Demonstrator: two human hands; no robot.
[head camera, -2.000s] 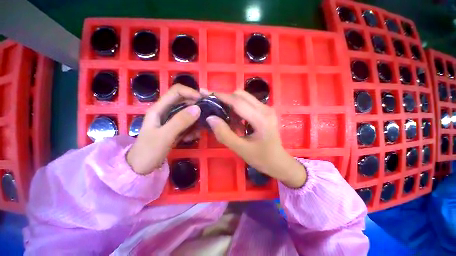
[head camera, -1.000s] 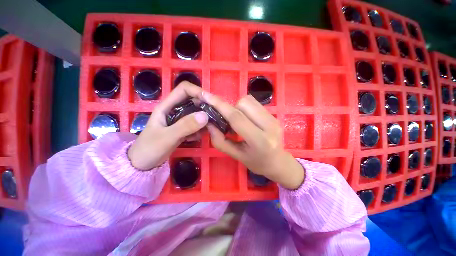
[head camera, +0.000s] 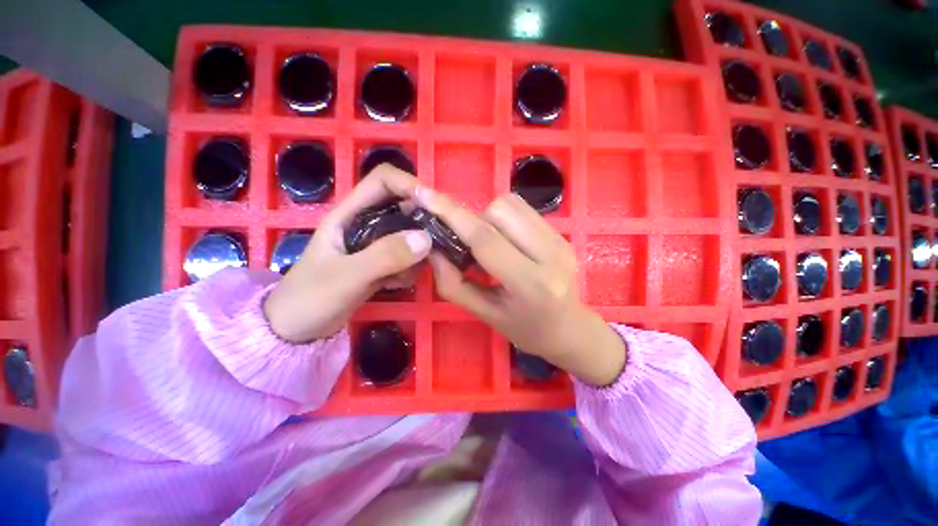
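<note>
My left hand (head camera: 345, 252) grips a round glossy black watch head (head camera: 372, 226) above the main red foam tray (head camera: 463, 45). My right hand (head camera: 519, 277) grips a second watch head (head camera: 442, 238), tilted nearly on edge, between thumb and fingers. The two watch heads are side by side near the tray's middle; whether they touch is hard to tell. My fingers hide part of both. More watch heads sit in the tray's left columns and in one column right of the middle. Several pockets are empty.
A fuller red tray (head camera: 779, 236) stands at the right, with another (head camera: 918, 123) beyond it. Red trays (head camera: 43, 205) stand at the far left. A grey metal bar (head camera: 87, 57) crosses the upper left. The dark green shiny surface (head camera: 411, 14) shows behind. Blue cloth lies at the lower right.
The watch head in my right hand has turned from face-up to nearly on edge. Both hands stay close together over the tray. The view has shifted slightly.
</note>
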